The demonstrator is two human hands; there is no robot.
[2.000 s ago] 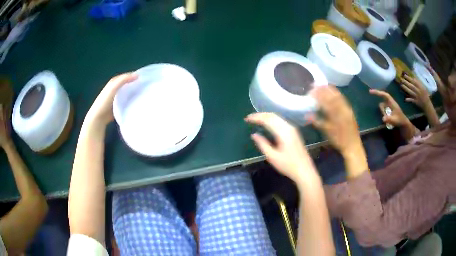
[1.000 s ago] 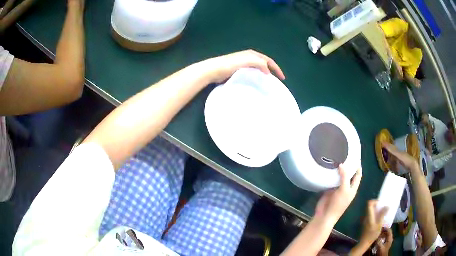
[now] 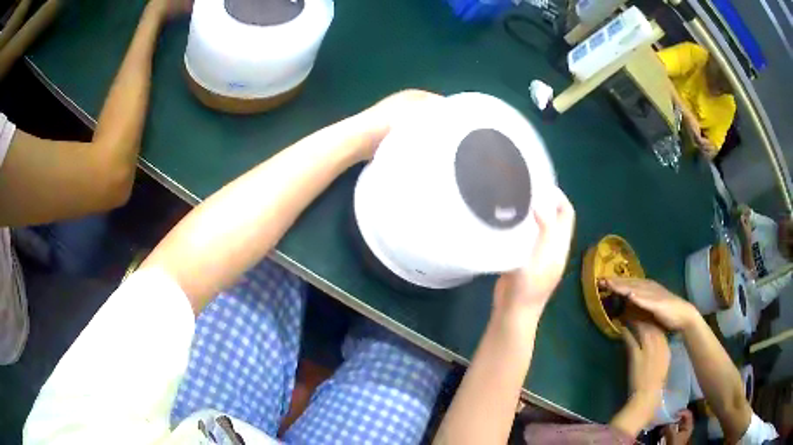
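Note:
A white top cover [image 3: 426, 191] with a dark brown oval [image 3: 493, 178] stands in front of me over the green bench, close to its front edge. It sits over the white body [image 3: 417, 274], whose lower rim shows at the bottom; the join is hard to see. My right hand [image 3: 541, 248] grips the cover's right side. My left hand [image 3: 404, 109] is at its far left side, with the fingers hidden behind the cover.
An assembled unit [image 3: 252, 52] with a tan base stands at the upper left, beside a person's arm [image 3: 113, 156]. On the right, another person's hands [image 3: 648, 322] work at a yellow-brown base [image 3: 611, 261]. A blue bin [image 3: 478, 7] and a white wad [image 3: 541, 94] are on the far side.
The cover with the brown oval has moved left from beside the open white bowl onto it, held by my right hand. At right, a neighbour's white box is gone from view and a base shows.

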